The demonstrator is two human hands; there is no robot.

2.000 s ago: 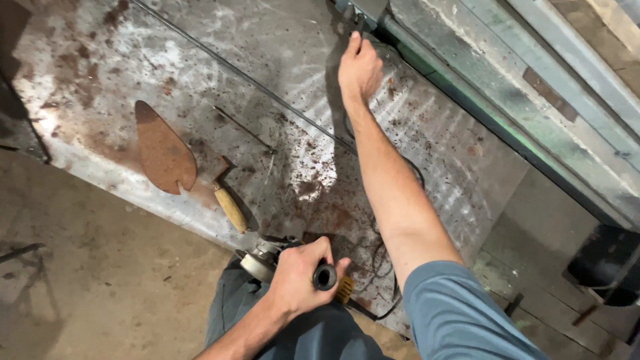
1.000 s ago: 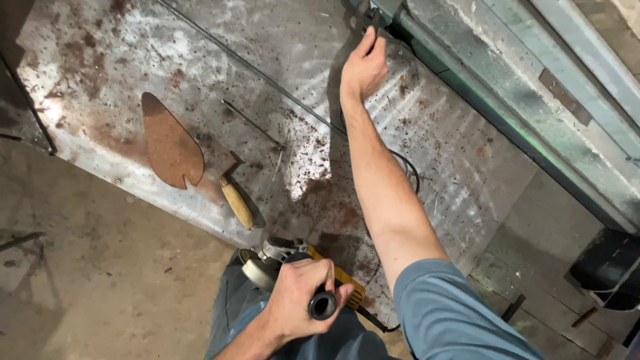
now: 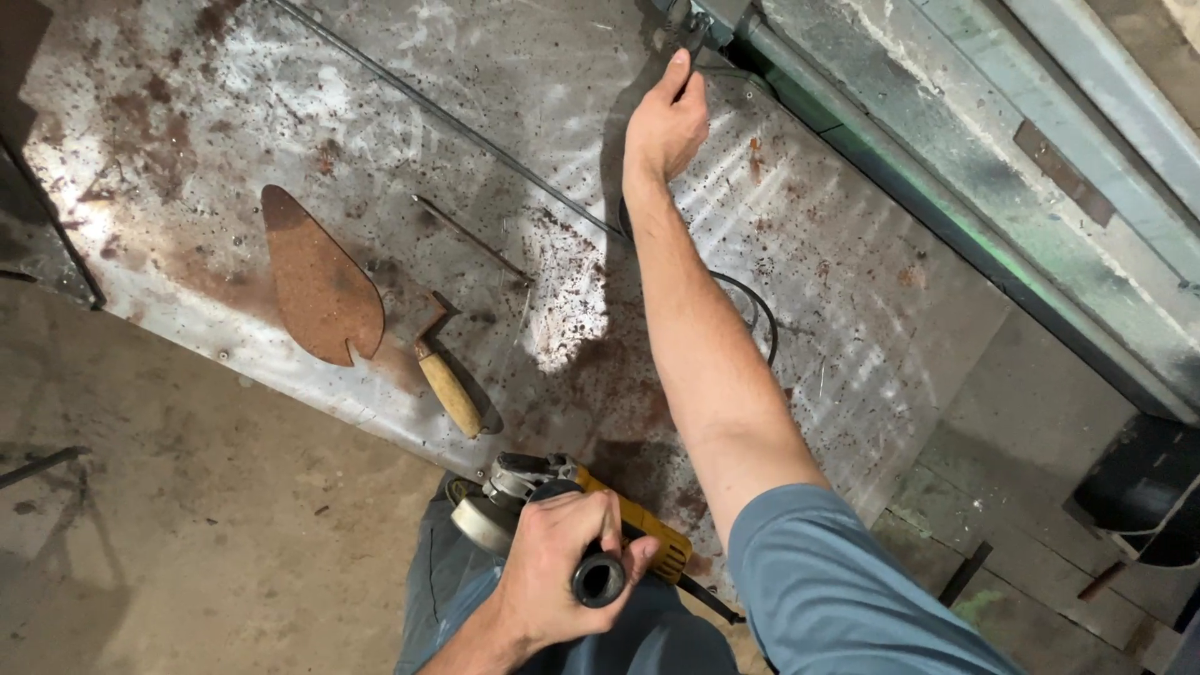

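My left hand is wrapped around the black side handle of a yellow angle grinder, held at the table's near edge against my legs. The grinder's pale disc or guard faces left. My right hand is stretched to the far edge, its fingers closed on a dark object, perhaps a plug or cable end, by a metal fitting; the fingertips' hold is partly hidden. Left of my arms lie a rusty trowel blade, a separate wooden handle with a bent rusty tang and a thin metal rod.
The stained sheet-metal tabletop carries a long cable or rod that runs under my right forearm, and a looped black cord. Greenish metal beams border the right side. A black container stands at far right.
The grinder, partly hidden behind my left hand two seconds ago, now shows more of its yellow body. My right hand stays at the fitting by the far edge.
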